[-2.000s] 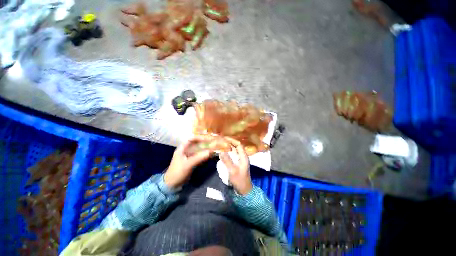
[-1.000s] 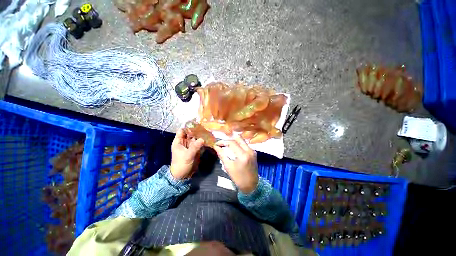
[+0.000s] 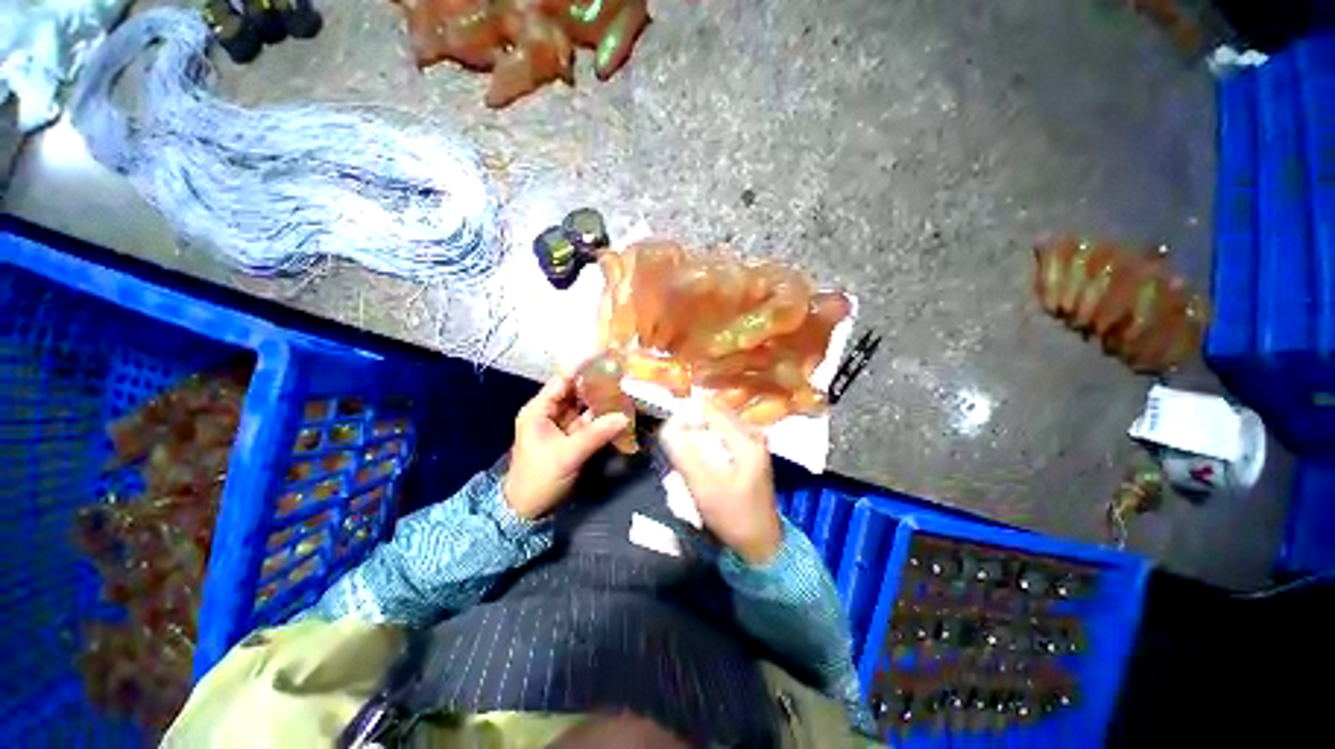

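My left hand (image 3: 552, 449) holds one amber finger-shaped piece (image 3: 603, 388) between thumb and fingers, over my lap at the bench edge. My right hand (image 3: 728, 476) is close beside it, fingers bent together near the heap; a white wad (image 3: 682, 499) shows at its palm. Its fingertips are blurred. A heap of glossy amber pieces (image 3: 710, 315) lies on a white sheet (image 3: 798, 441) just beyond my hands. Small black snips (image 3: 854, 366) lie at the sheet's right edge. Two dark round lumps (image 3: 570, 246) touch each other at its left.
A pale twine hank (image 3: 322, 190) lies left on the grey bench (image 3: 937, 176). More amber pieces lie at the far side (image 3: 535, 37) and in a row at right (image 3: 1120, 303). A large blue crate (image 3: 242, 483) is left, a small one (image 3: 1127, 615) lower right, stacked ones (image 3: 1274, 220) right, near a white tub (image 3: 1215, 439).
The amber piece has gone from lying between both hands to hanging more upright in my left hand. My right hand has moved slightly right and away from it. The camera view has shifted.
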